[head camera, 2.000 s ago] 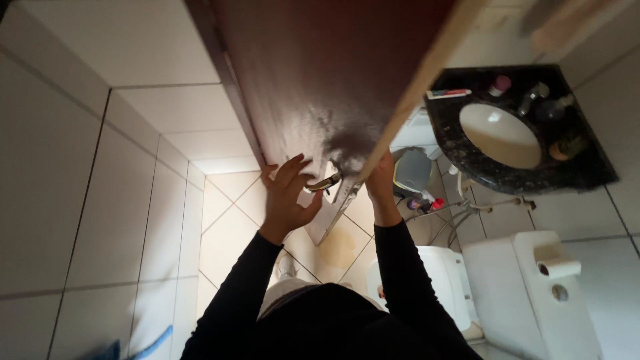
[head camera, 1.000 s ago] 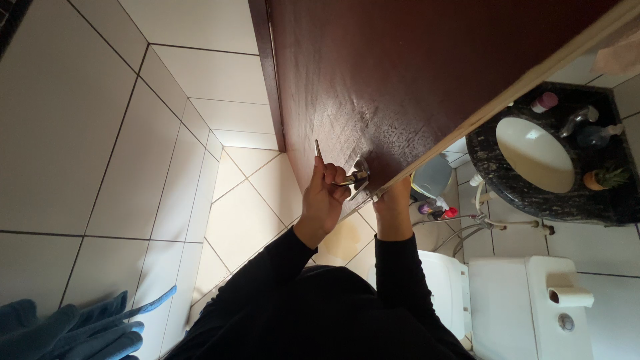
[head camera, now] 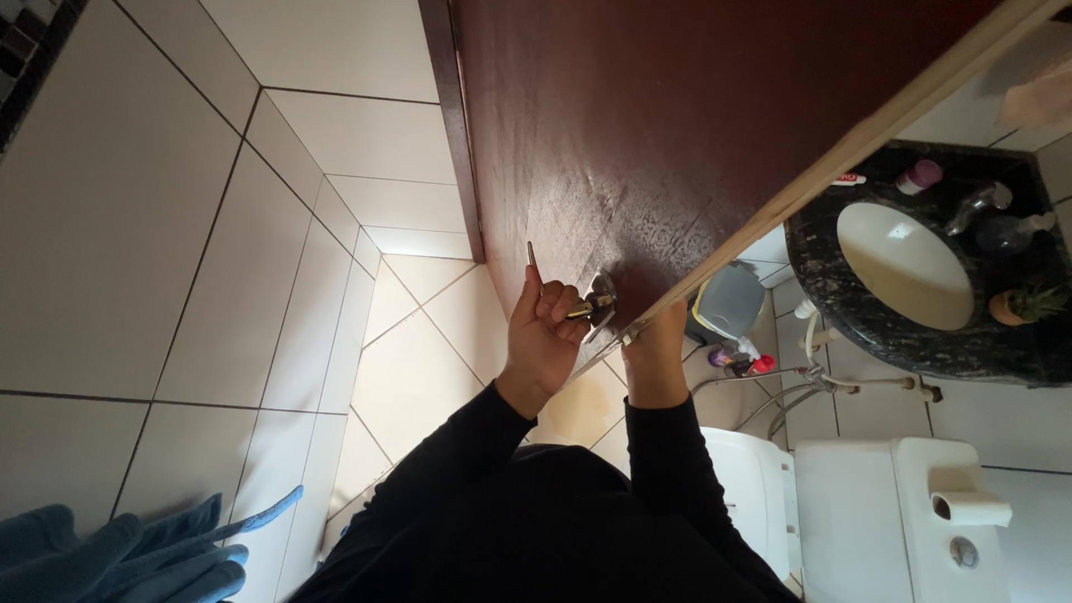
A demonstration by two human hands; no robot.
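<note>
A dark red-brown wooden door (head camera: 670, 109) stands open across the middle of the head view, its pale edge toward the right. My left hand (head camera: 544, 322) is closed around the metal door handle (head camera: 586, 308), beside its shiny plate (head camera: 601, 293). A thin metal piece (head camera: 531, 254) sticks up past my left thumb; whether it is part of the handle or a separate tool, I cannot tell. My right hand (head camera: 657, 356) is at the door's edge near the latch (head camera: 630, 335), with its fingers hidden behind the door.
Right of the door are a black stone counter (head camera: 812, 251) with a white basin (head camera: 904, 268), a grey-lidded bin (head camera: 730, 300), bottles (head camera: 741, 360), hoses (head camera: 770, 406) and a white toilet (head camera: 846, 494) with a paper roll on its tank. Blue cloth (head camera: 126, 553) hangs at lower left.
My left hand, which had its fingers spread beside the handle, has closed around it. The right hand stays at the door's edge. The view has shifted.
</note>
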